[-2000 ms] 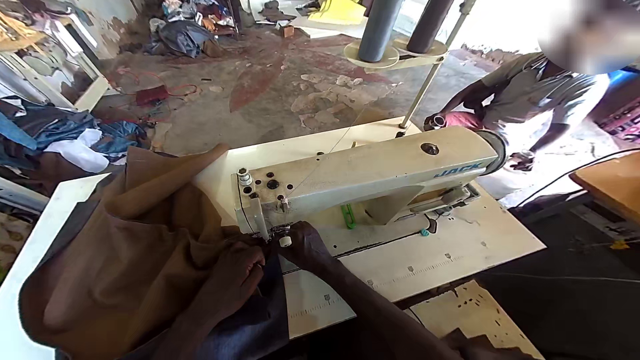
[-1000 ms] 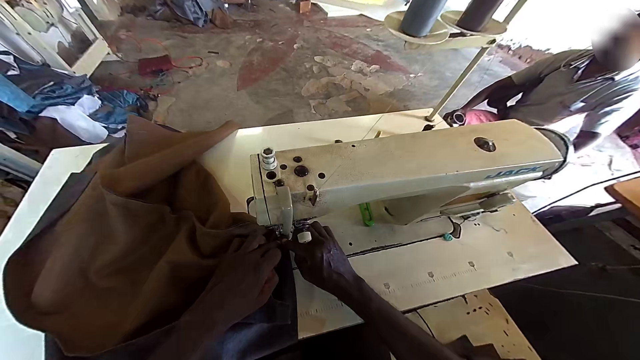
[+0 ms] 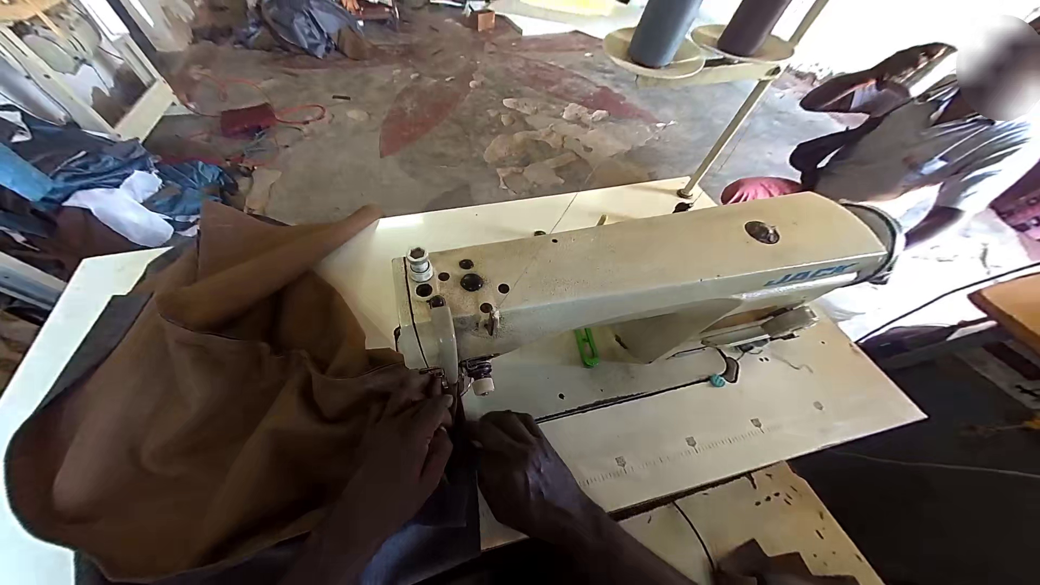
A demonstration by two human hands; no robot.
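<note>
Brown fabric (image 3: 236,406) lies bunched over the left part of a Jack sewing machine's table. My left hand (image 3: 406,455) presses on its edge, just left of the needle area. Close to the right of it, my right hand (image 3: 520,471) has curled fingers at a dark cloth edge; whether they pinch it is hard to tell. Both hands are just in front of the head of the sewing machine (image 3: 650,260). The needle and presser foot are mostly hidden. Dark fabric (image 3: 431,528) hangs beneath the brown piece.
A green plastic piece (image 3: 586,348) lies under the machine arm. Thread cones (image 3: 665,32) stand on a holder behind. A person (image 3: 886,154) is at the right, beyond the machine. Piled clothes (image 3: 122,195) lie at the left, and a wooden tabletop (image 3: 1011,305) juts in at the right.
My right hand has moved from beside the presser foot area toward me, to the front of it. The person at the right has raised an arm.
</note>
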